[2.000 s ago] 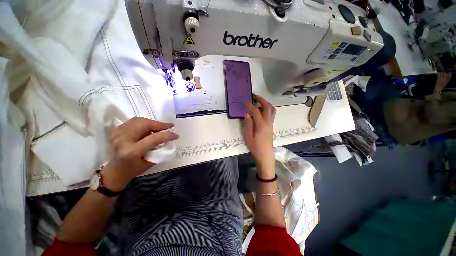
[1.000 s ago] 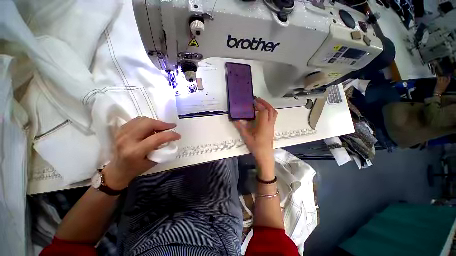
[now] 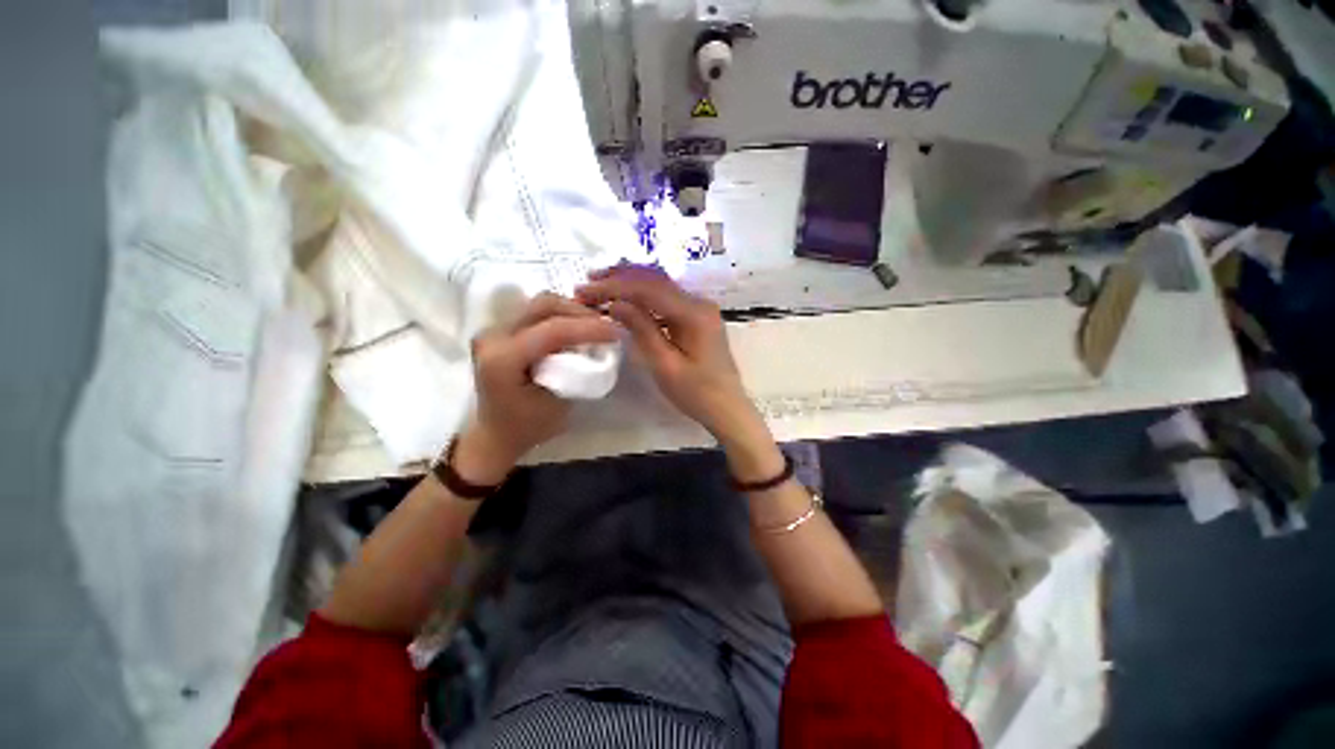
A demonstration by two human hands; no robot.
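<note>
White cloth with dark double stitch lines (image 3: 191,315) is heaped left of the needle and hangs over the table edge. My left hand (image 3: 524,366) grips a rounded white end of it just in front of the needle area. My right hand (image 3: 677,344) is beside my left, fingers bent at the cloth; its fingertips overlap the cloth and whether they pinch it is unclear. The smartphone (image 3: 842,202) lies on the machine bed with a dim purple screen. The presser foot area (image 3: 688,242) is under bright light.
The white sewing machine (image 3: 996,88) spans the back. A small tan tab lies by the needle (image 3: 716,237). A tan strip (image 3: 1110,319) stands at the table's right. A white bundle (image 3: 1003,585) hangs right of my lap. Scraps (image 3: 1244,454) hang off the right end.
My right hand has left the phone and moved left to the cloth beside my left hand. The phone lies farther back on the bed. The view has shifted, showing more cloth at left.
</note>
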